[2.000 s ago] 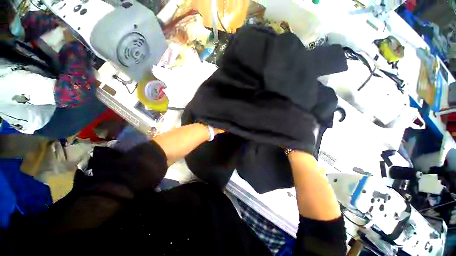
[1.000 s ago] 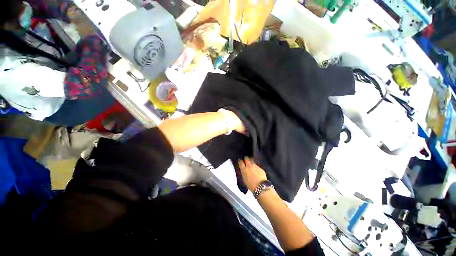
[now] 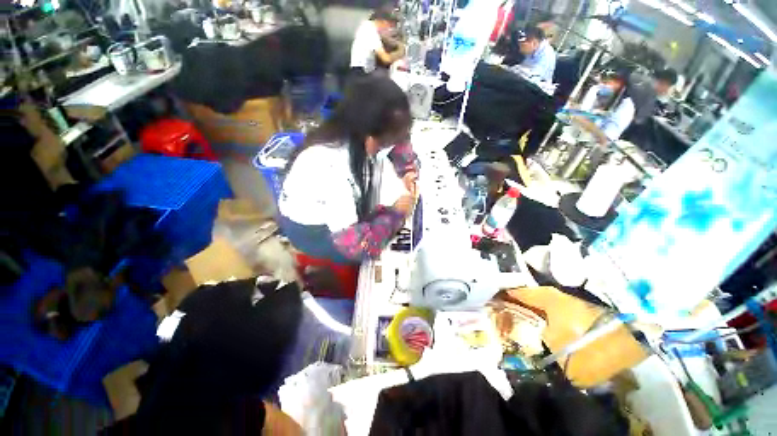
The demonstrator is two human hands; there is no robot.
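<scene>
The black garment lies at the bottom edge, on the white worktable, and is cut off by the frame. Beside it at the lower left is a large black cloth shape that looks like my left sleeve. A strip of bare skin, seemingly my left forearm, shows below it at the bottom edge. My left hand itself is outside the picture. My right hand and arm are not in view.
A yellow tape roll sits beside the neighbouring white machine, where a person in a white top sits. Brown paper and a red-labelled bottle lie beyond. Blue crates stand at left.
The view has swung up and to the left, bringing in the neighbouring worker and the room. The garment has shifted to the bottom edge. Both hands have left the picture.
</scene>
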